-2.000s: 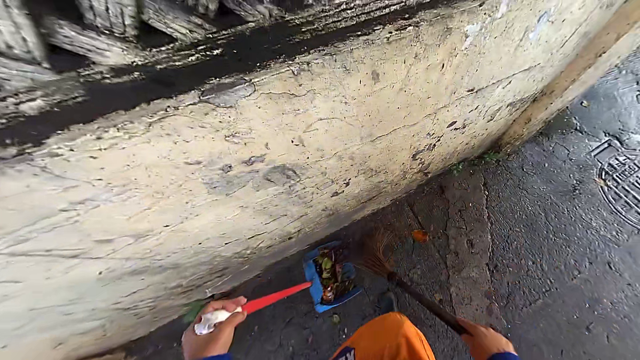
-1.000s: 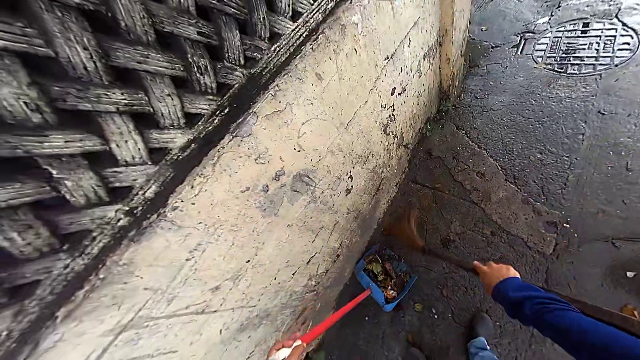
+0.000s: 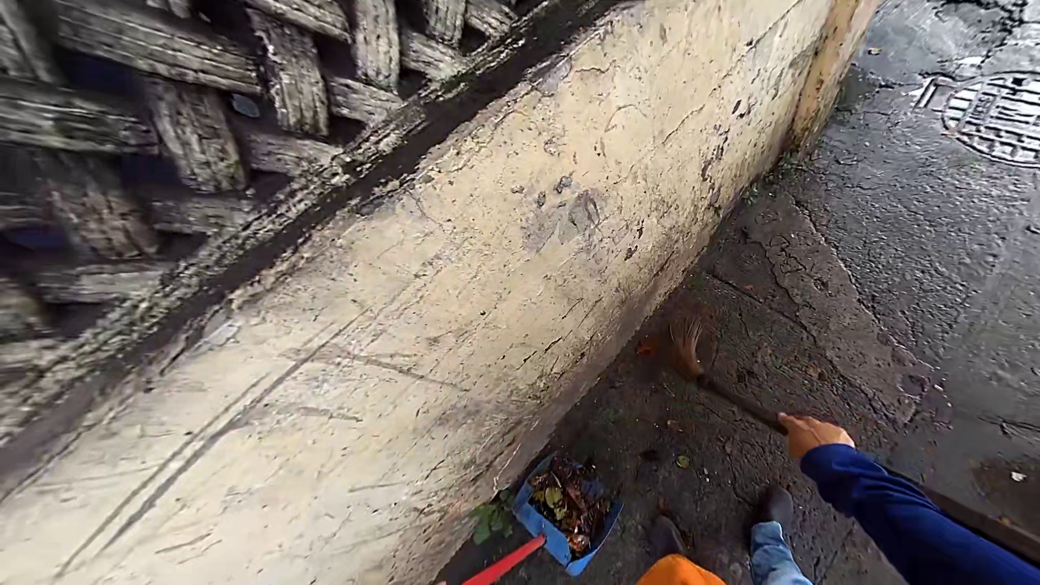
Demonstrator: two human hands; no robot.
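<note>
My right hand, in a dark blue sleeve, grips the dark handle of a broom. The fanned bristles of the broom rest near the foot of the wall, by an orange leaf. Lower down stands a blue dustpan against the wall base, holding brown and yellow-green dead leaves. Its red handle runs down to the bottom edge of the view. Of my left hand almost nothing shows there, so its grip is hidden.
A stained cream wall slants across the view, topped by a woven-pattern lattice. Wet dark pavement lies to the right, with a round metal manhole cover. A small green plant grows beside the dustpan. My shoes are below the broom.
The broom's bristles were close to the dustpan and are now farther up along the wall. My left hand, plainly visible two seconds ago on the red handle, has dropped out at the bottom. The view has shifted.
</note>
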